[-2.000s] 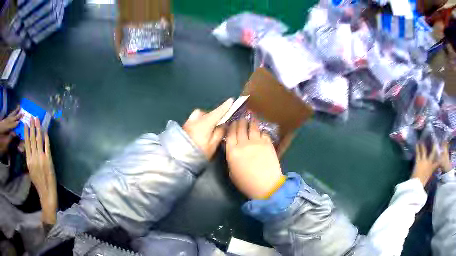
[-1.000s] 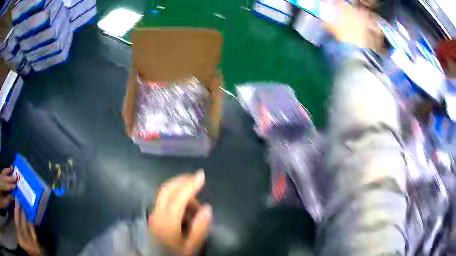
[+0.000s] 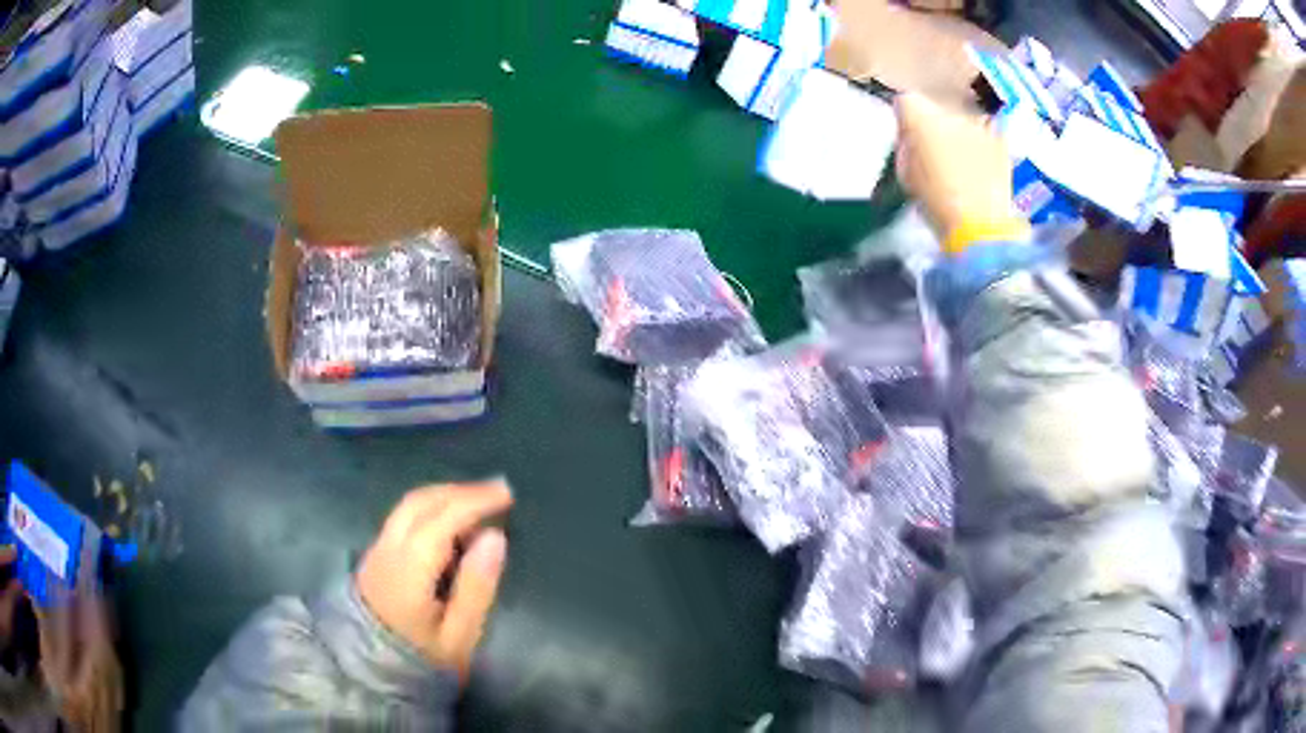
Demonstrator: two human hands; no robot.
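My right hand reaches far forward over the heap and holds a small white and blue product box by its edge. My left hand is low over the dark worktop, fingers curled and apart, holding nothing. An open product box stands at the left centre, its brown lid up, with a bubble-wrapped product inside. More bubble-wrapped products lie heaped between my hands and under my right sleeve.
Stacked white and blue boxes stand at the far left. More product boxes lie at the upper right. Another person's hand is beside a blue box at the lower left. A white flat piece lies on the green surface.
Earlier both my hands worked at an open box. It has left them, and my right hand has moved far forward to another box. The view has shifted; my left hand is now empty.
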